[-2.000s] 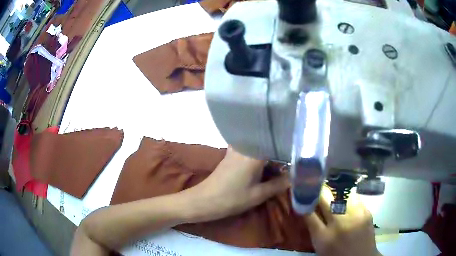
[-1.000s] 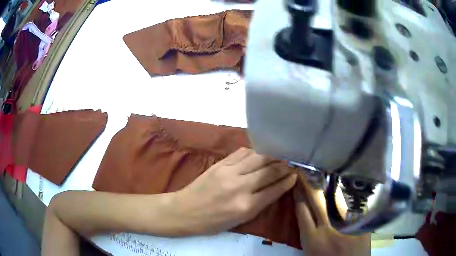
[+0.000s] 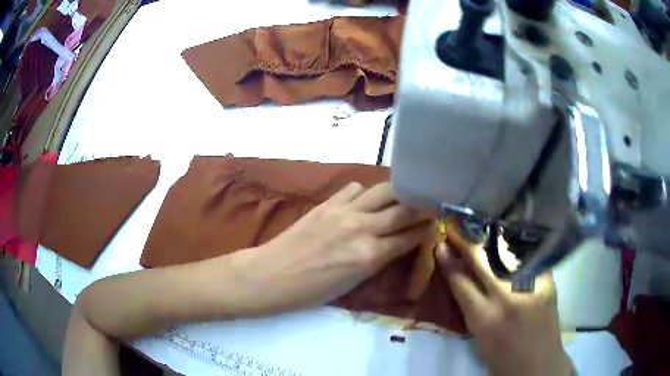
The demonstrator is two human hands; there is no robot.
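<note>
A gathered rust-brown panel lies on the white table in front of me, puckered along a line, its right part running under the machine head. My left hand lies flat on it, fingers reaching to the needle area. My right hand is on the cloth's right end, fingertips close to the needle, partly behind the machine's metal parts. The white sewing machine head hides the far side of the cloth there. The needle area glows yellow-white. Whether the fingers pinch the cloth or only press it is not clear.
Another gathered panel lies at the far side of the table. A smooth flat cut panel lies at left over red cloth. Pink-white straps lie on the side board. Dark red-brown pieces lie at right. A printed scale runs along the near edge.
The view has shifted, so the machine head stands further right and more of the far panel shows. The near edge of the cloth under my hands has moved up and away from me.
</note>
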